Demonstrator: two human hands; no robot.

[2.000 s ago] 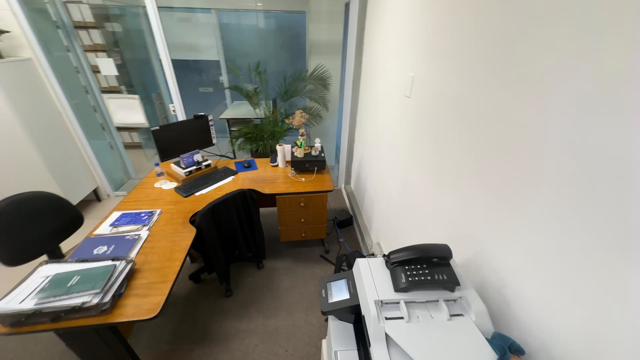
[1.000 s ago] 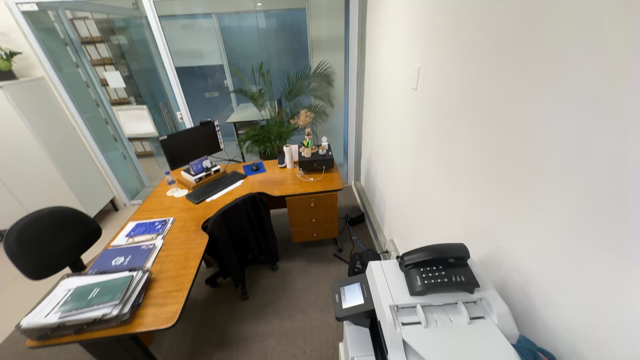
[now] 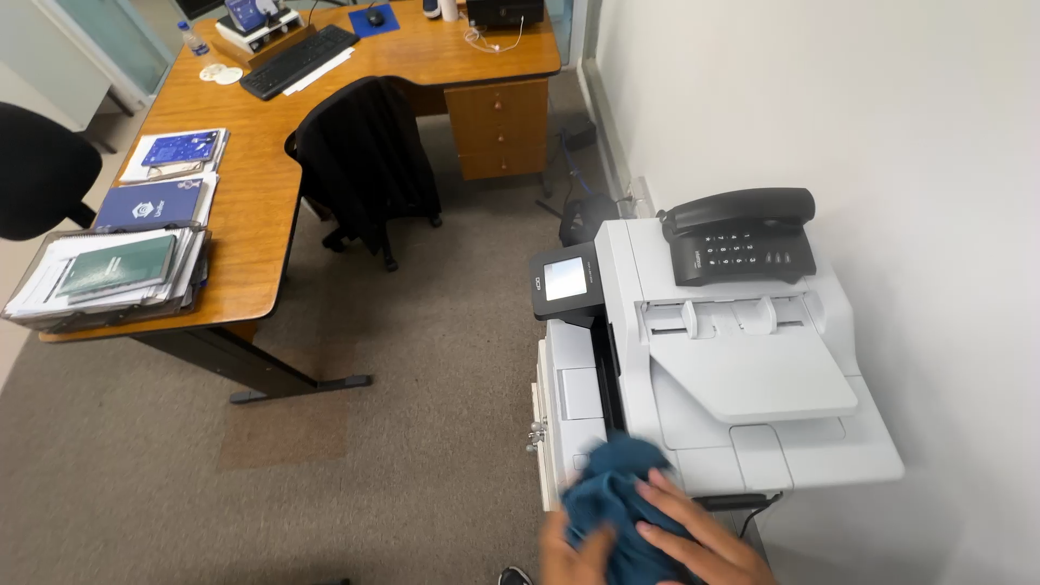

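A bunched blue cloth (image 3: 621, 508) is held between my two hands at the bottom of the head view, in front of the near left corner of a white multifunction printer (image 3: 756, 378). My left hand (image 3: 577, 552), blurred, grips its left side. My right hand (image 3: 703, 532) lies over its right side with fingers spread on the fabric. On the printer's top, towards the back, rests a black desk phone (image 3: 741, 240). The printer's small touch screen (image 3: 565, 279) is lit at its left edge.
A wooden desk (image 3: 244, 236) on the left bears a tray of papers (image 3: 114, 272), notebooks and a keyboard (image 3: 299, 61). A black chair (image 3: 366, 154) stands at it. A white wall (image 3: 894, 122) borders the printer's right. A cable (image 3: 760, 513) hangs at the printer's near side.
The view has tilted down and come nearer the printer. Both hands now show on the blue cloth, which showed only partly at the printer's right edge before.
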